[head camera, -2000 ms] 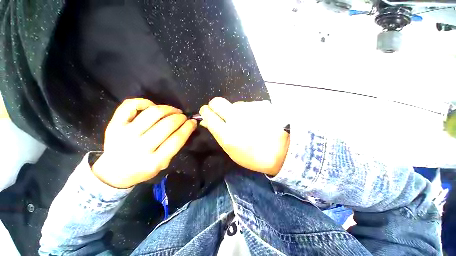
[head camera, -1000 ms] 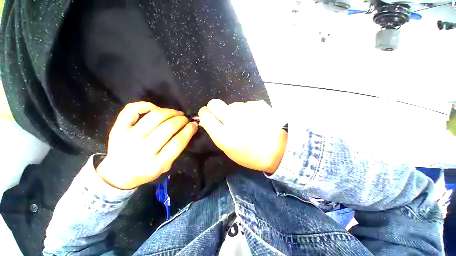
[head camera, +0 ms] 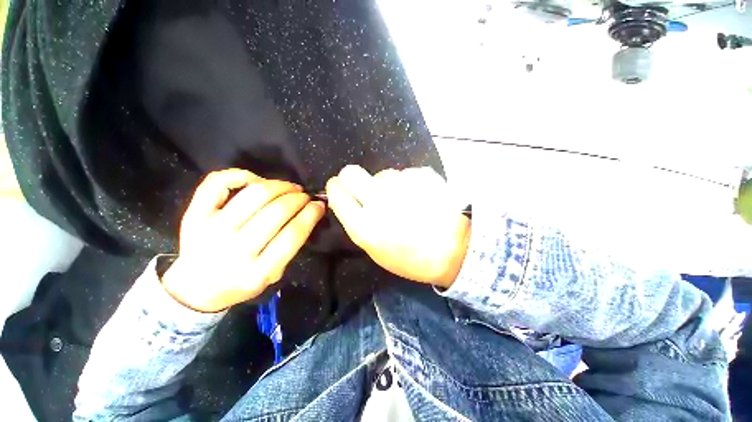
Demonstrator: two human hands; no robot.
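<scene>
A black jacket with light flecks (head camera: 346, 91) spreads from the upper left down to the lap. Its smoother, plain black area (head camera: 206, 91) faces up in the middle. My left hand (head camera: 243, 239) pinches the black cloth edge between its fingertips. My right hand (head camera: 400, 218) has its thumb and fingers closed at the same spot, its fingertips almost touching the left ones. A tiny pale sliver shows between the fingertips; I cannot tell what it is. The palms are hidden.
A white machine bed (head camera: 528, 177) with a dark seam line lies at right. Dark machine parts with a grey knob (head camera: 631, 64) are at the upper right. A yellow-green object (head camera: 745, 202) is cut off at the right edge. Dark cloth with a button (head camera: 56, 344) lies at lower left.
My left hand has moved very slightly right and down since the earliest frame, then stays nearly still. The fingertips remain together at the same place on the cloth, and the view has shifted a little.
</scene>
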